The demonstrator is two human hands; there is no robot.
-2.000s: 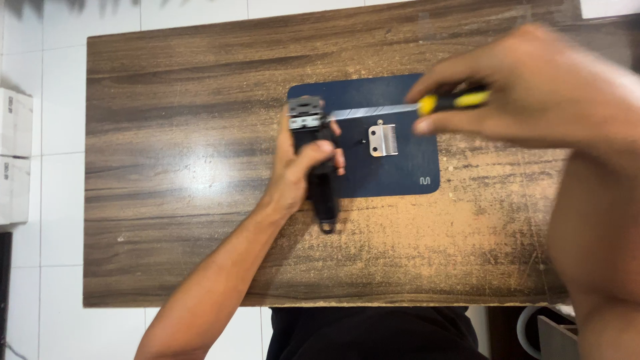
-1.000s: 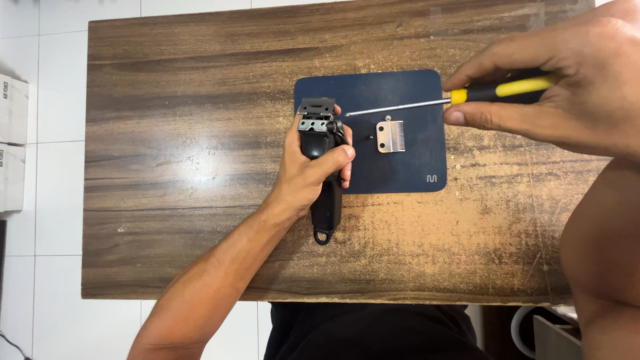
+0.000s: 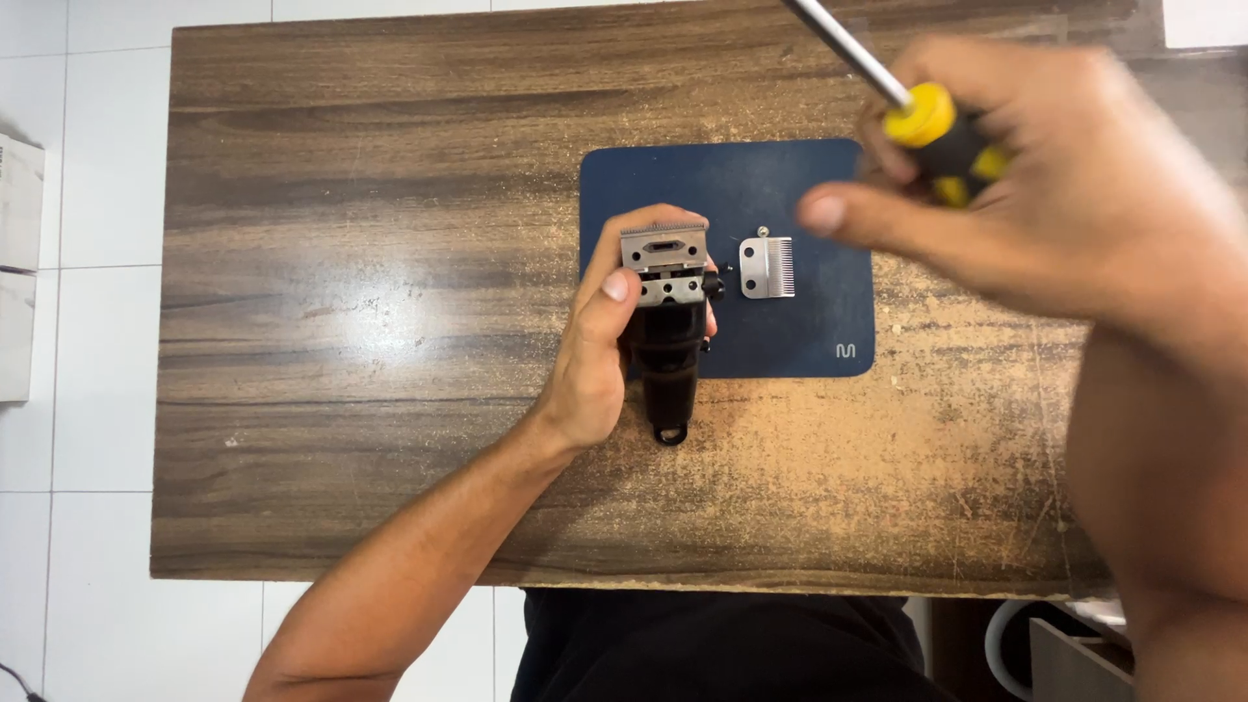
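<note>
My left hand [image 3: 592, 356] grips a black hair clipper [image 3: 669, 361] over the mat, its blade end pointing away from me. A metal cutting blade [image 3: 664, 250] sits at the clipper's head, above a plate with holes. In my right hand [image 3: 1053, 185] is a screwdriver [image 3: 919, 115] with a yellow and black handle, raised at the right, its shank pointing up and left; its tip is out of view. A detached metal clipper blade [image 3: 767, 267] lies on the dark blue mat [image 3: 809, 346], right of the clipper. A small screw [image 3: 763, 232] lies just above that blade.
The mat lies on a worn wood-grain table [image 3: 370, 292]. My lap in black clothing is at the near edge. White boxes [image 3: 18, 331] stand at the far left beyond the table. A drawer [image 3: 1072, 653] shows below the near right edge.
The screwdriver has swung from pointing left at the clipper's head to pointing up and left, away from it. My left thumb has moved up beside the clipper's head.
</note>
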